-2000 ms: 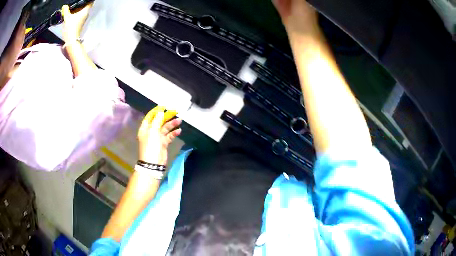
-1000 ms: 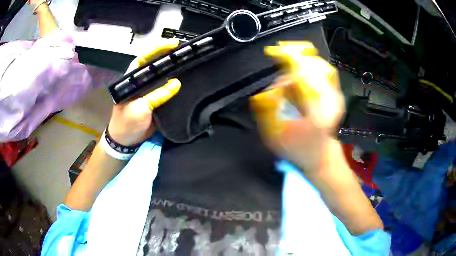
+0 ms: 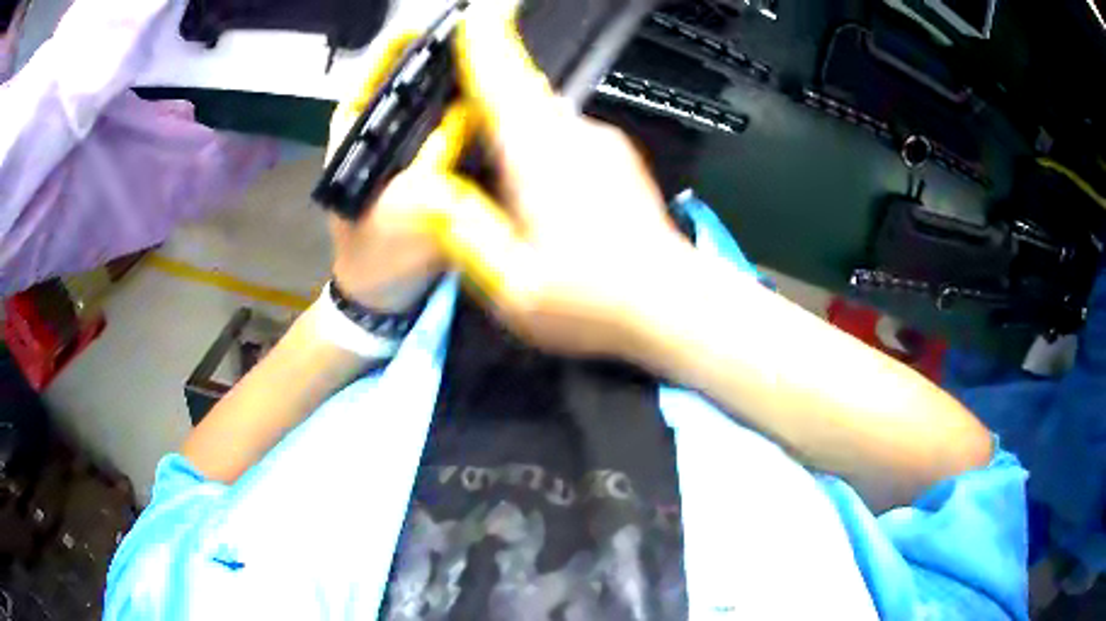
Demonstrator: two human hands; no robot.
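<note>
A black panel assembly [image 3: 391,121] with a slotted bar is held up in front of my chest, tilted steeply and cut off by the top edge. My left hand [image 3: 394,237], with yellow finger cots, grips its lower left end. My right hand [image 3: 564,218], blurred and also with yellow finger cots, is over the panel beside my left hand. Whether the right fingers grip the panel or only touch it is hidden. The silver ring of this panel is not visible.
More black panels [image 3: 916,152] lie on the dark green mat [image 3: 776,194] at the right. A white sheet [image 3: 261,69] lies at the upper left. A person in a pink smock [image 3: 146,182] is at the left. A grey bin [image 3: 218,364] and a red bin [image 3: 55,328] are below.
Since one second ago the panel has tilted more steeply and moved up, partly out of view. My right hand has moved left, close to my left hand. Two seconds ago my left hand held no panel.
</note>
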